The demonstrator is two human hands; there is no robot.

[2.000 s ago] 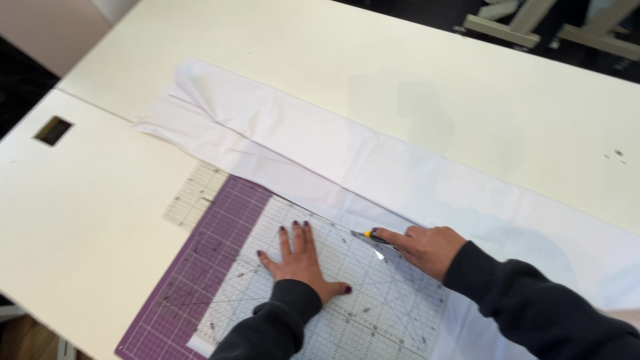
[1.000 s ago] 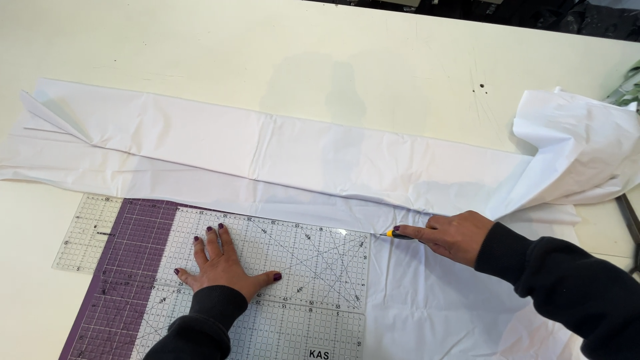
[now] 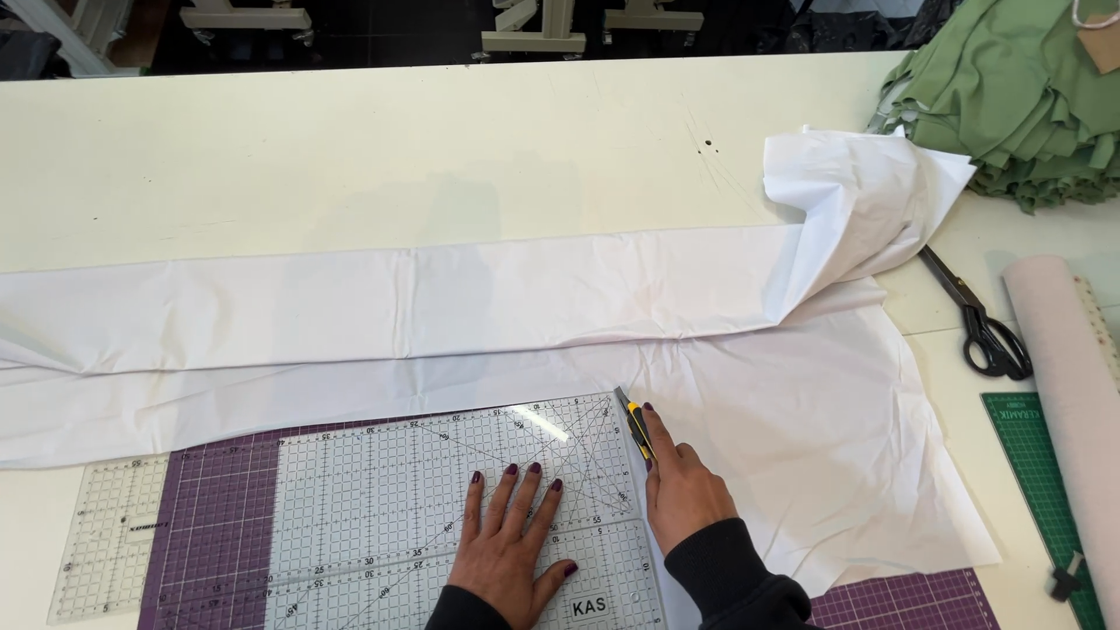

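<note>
My left hand lies flat with spread fingers on a clear quilting ruler, which rests on white fabric over a purple cutting mat. My right hand grips a yellow and black utility knife, its index finger along the top. The blade tip is at the ruler's upper right corner, on the white fabric. That fabric runs across the table in a long folded strip and bunches up at the right.
Black-handled scissors lie right of the fabric. Farther right are a roll of pale pink fabric and a green cutting mat. A pile of green fabric is at the back right. A smaller clear ruler lies at the left.
The view has shifted to the right. My right hand with the knife has come to the ruler's right edge, and my left hand has moved rightward on the ruler.
</note>
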